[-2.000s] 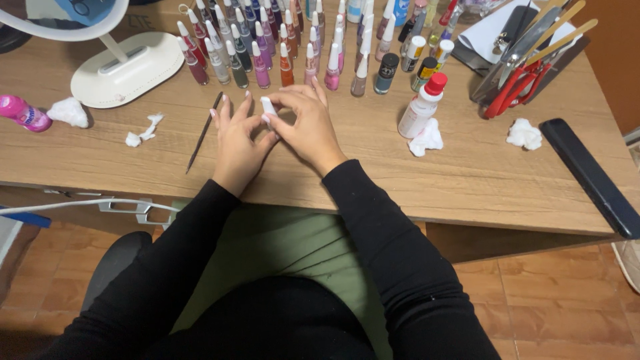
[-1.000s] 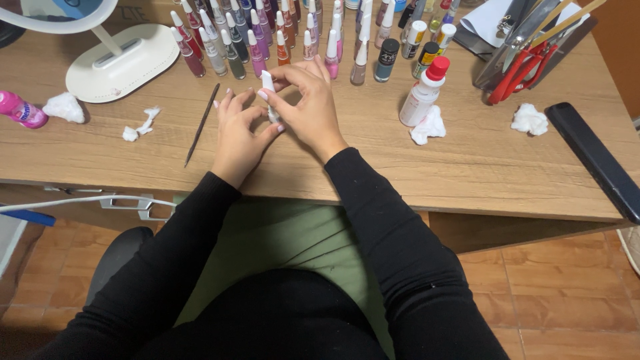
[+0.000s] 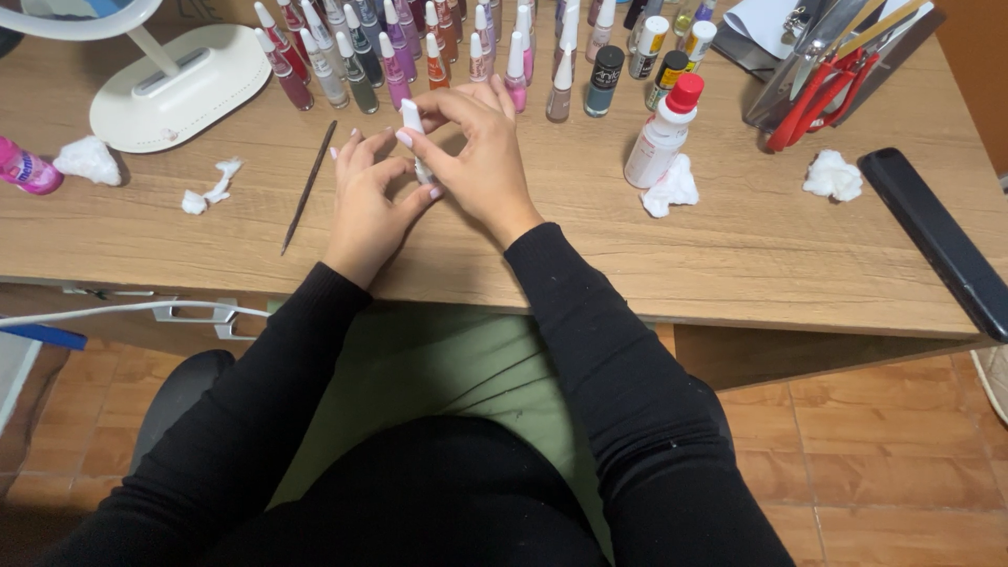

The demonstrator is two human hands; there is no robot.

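Both of my hands are over the wooden desk [image 3: 598, 260], holding a small nail polish bottle [image 3: 411, 118] with a white cap between them. My right hand [image 3: 479, 146] pinches the white cap between thumb and fingers. Below it, the fingers of my left hand [image 3: 374, 189] are round the lower part of the bottle, which they mostly hide. Whether the cap is screwed on cannot be told. A thin dark stick [image 3: 309, 189] lies left of my left hand. Just beyond my hands stand rows of nail polish bottles [image 3: 394, 71] in many colours.
A white bottle with a red cap [image 3: 657, 146] stands at right, touching a cotton piece [image 3: 672, 187]. Farther right are more cotton [image 3: 833, 176], a long black case [image 3: 937, 236] and a holder with red-handled scissors [image 3: 819, 98]. At left are a mirror stand [image 3: 181, 87], cotton [image 3: 89, 161] and a pink container [image 3: 27, 167].
My hands stay together on the small bottle, with the white cap in my right fingers. The view has shifted slightly. Nothing else on the desk has plainly moved.
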